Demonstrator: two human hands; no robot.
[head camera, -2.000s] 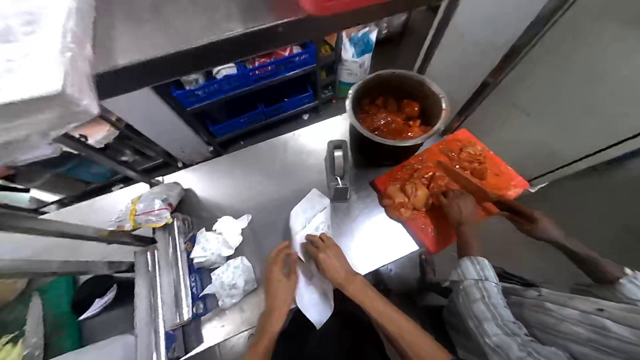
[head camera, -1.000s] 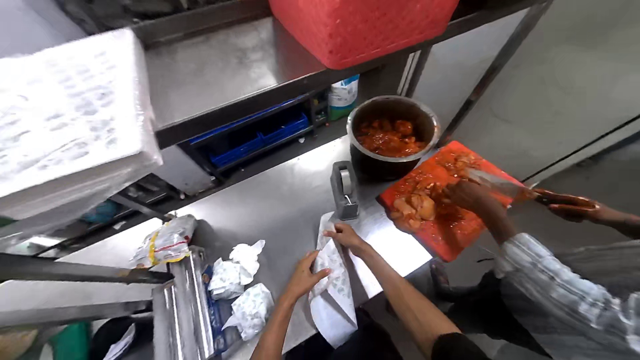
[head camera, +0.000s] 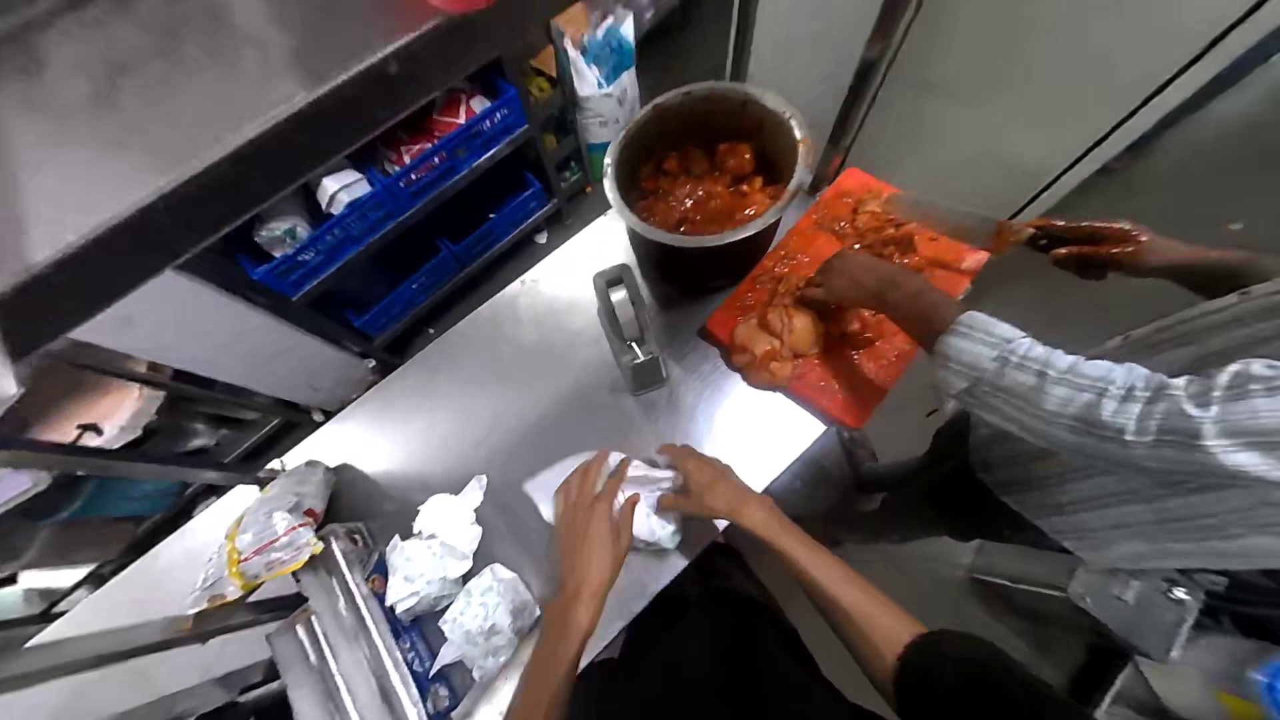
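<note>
My left hand (head camera: 592, 515) lies with spread fingers on the near left side of a white paper bundle (head camera: 650, 500) on the steel table (head camera: 480, 400). My right hand (head camera: 705, 485) presses the bundle's right side with its fingertips. The paper is partly folded; what is inside is hidden. A grey tape dispenser (head camera: 630, 330) stands beyond the bundle. To the left of my left hand lie crumpled white paper bundles (head camera: 488, 618), and further left a plastic packet with a yellow edge (head camera: 270, 535).
A metal pot (head camera: 708, 165) of red-sauced pieces stands at the back. Beside it, a co-worker in a striped sleeve (head camera: 1090, 390) handles marinated meat on a red cutting board (head camera: 850, 375) with a knife (head camera: 950, 218). Foil or film rolls (head camera: 350, 620) lie at left; blue crates (head camera: 400, 200) sit below a shelf.
The long paper sheet between my hands has become a shorter, folded bundle. My hands have moved from holding its edges to resting on both its sides.
</note>
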